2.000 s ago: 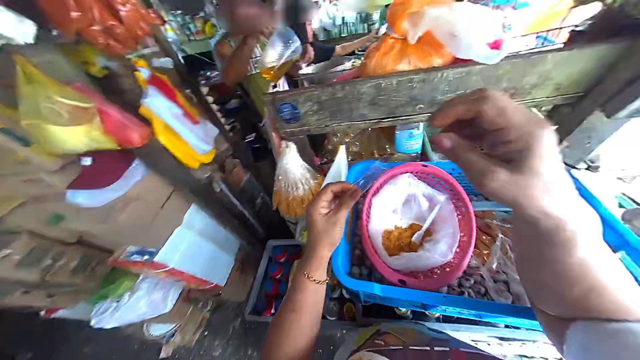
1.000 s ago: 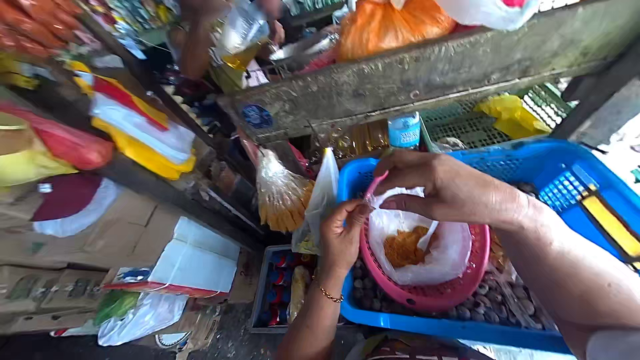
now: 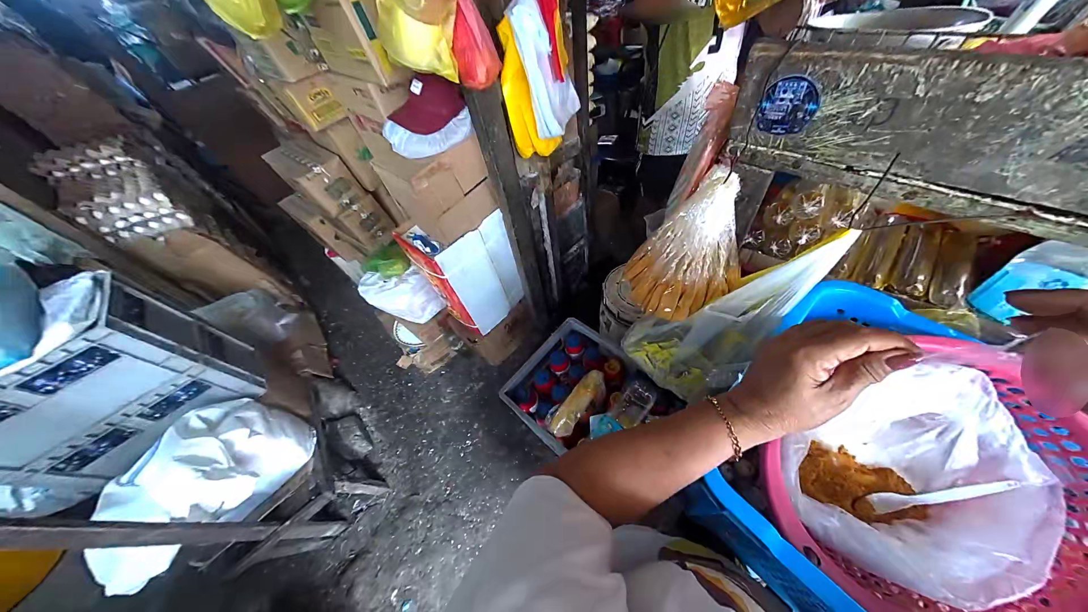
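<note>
My left hand [image 3: 820, 378], with a bracelet at the wrist, is over the near left rim of a pink perforated plastic basket [image 3: 775, 484]. Its thumb and fingertips are together; whether they pinch thin clear plastic cannot be made out. Partly cut off at the right edge, my right hand [image 3: 1054, 348] is blurred, and its grip is unclear. Inside the basket lies an open white plastic bag [image 3: 986, 544] holding orange-brown powder or paste [image 3: 837, 476]. A white plastic spoon [image 3: 960, 495] rests with its end in it. The basket sits in a blue plastic crate [image 3: 748, 535].
A grey crate of bottles with red and blue caps [image 3: 520, 399] stands on the floor. Near it are a bundle of small orange-filled bags [image 3: 693, 255] and a clear bag [image 3: 722, 331]. A wooden board [image 3: 918, 127] runs behind. Cardboard boxes [image 3: 340, 178] and egg trays [image 3: 119, 191] are at left.
The view has swung left. My hands, together over the basket one second ago, are now apart, with the right one at the frame's edge.
</note>
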